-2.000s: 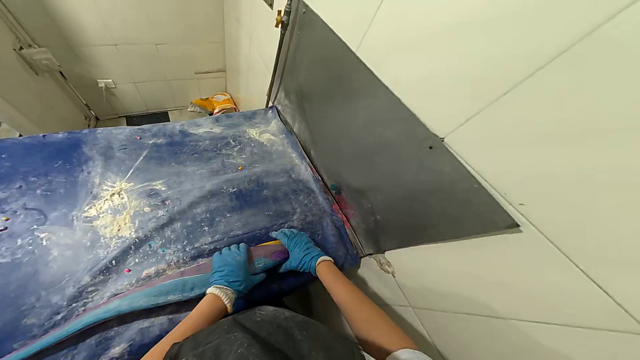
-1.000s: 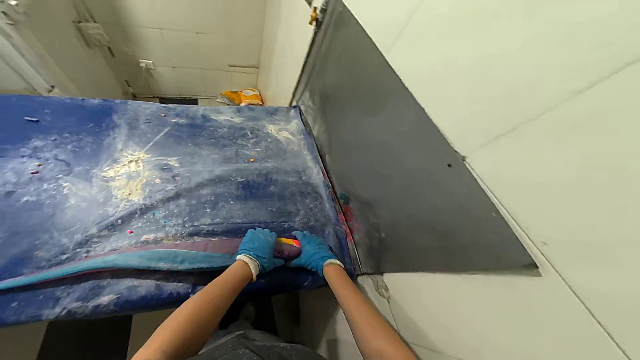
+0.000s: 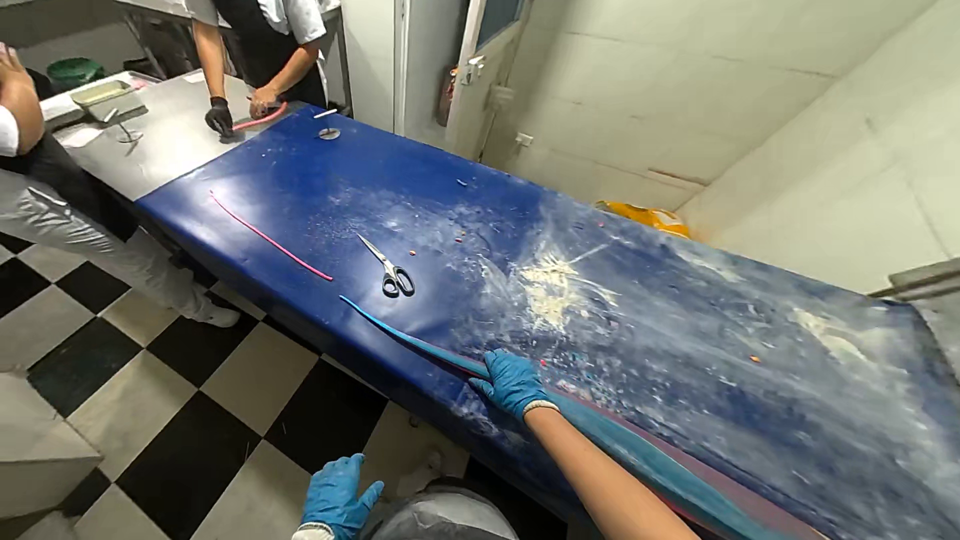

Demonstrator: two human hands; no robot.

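Observation:
My right hand (image 3: pixel 514 382), in a blue glove, lies closed over the narrow part of a long blue and purple candy-like rope (image 3: pixel 645 450) on the blue-covered table. The rope thickens toward the lower right and tapers to a thin blue tip at the left. My left hand (image 3: pixel 337 493), gloved in blue, hangs off the table edge above the floor, fingers apart and holding nothing. Beyond the tip lie black-handled scissors (image 3: pixel 387 267) and a thin pink strand (image 3: pixel 270 240). Floury powder marks the blue table cover (image 3: pixel 360 172).
At the adjoining metal table (image 3: pixel 169 139), a co-worker's hands hold a pink rope. Another person stands at the far left. A small metal tool (image 3: pixel 328 133) sits at the far corner of the blue cover. An orange bag (image 3: pixel 646 217) lies behind the table, by the wall.
The view has swung far left. Both hands have left the rope's thick end; my right hand is now on its thin part, and my left hand is off the rope.

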